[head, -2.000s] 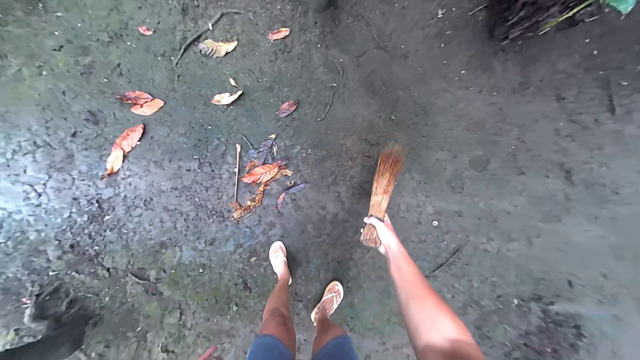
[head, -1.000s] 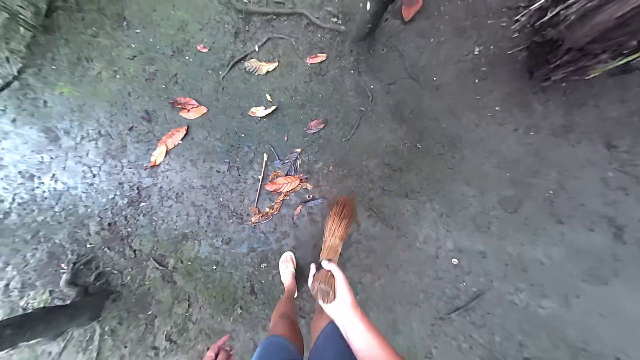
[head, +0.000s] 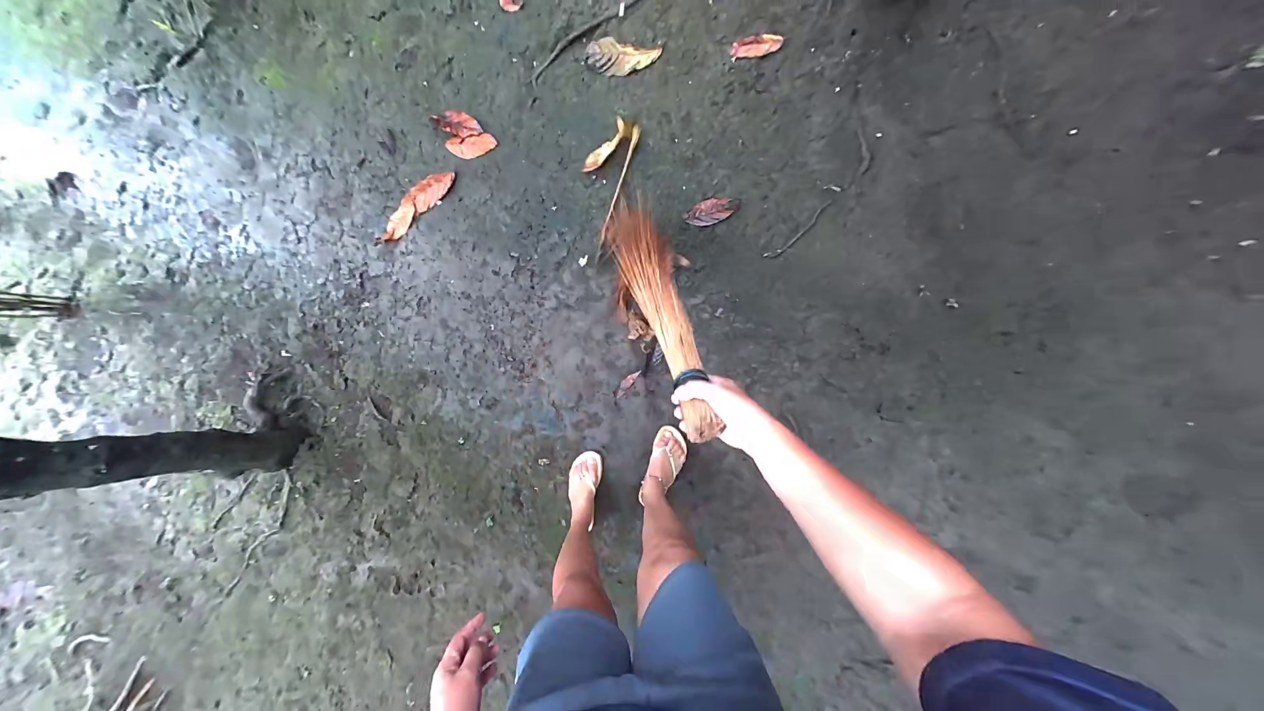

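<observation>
My right hand (head: 729,407) grips the bound handle end of a stick broom (head: 657,291), whose bristles fan out away from me over the dirt ground. Under and beside the bristles lie brown leaves (head: 638,324), partly hidden by the broom. A thin stalk (head: 620,183) lies by the bristle tips, close to a yellow leaf (head: 603,150). A dark red leaf (head: 711,211) rests to the right of the bristles. Low in the view, my left hand (head: 464,664) hangs beside my shorts with its fingers slightly curled, holding nothing.
Reddish leaves (head: 428,194) lie to the left, and a curled pale leaf (head: 622,57) lies farther ahead. A tree trunk (head: 148,459) stands at the left with roots around its base. Thin roots (head: 805,229) run along the ground. My sandalled feet (head: 665,459) are just below the broom.
The broom in my right hand has moved left onto the leaf pile, which was uncovered before. The stalk has shifted toward the yellow leaf. My left hand has come further into view.
</observation>
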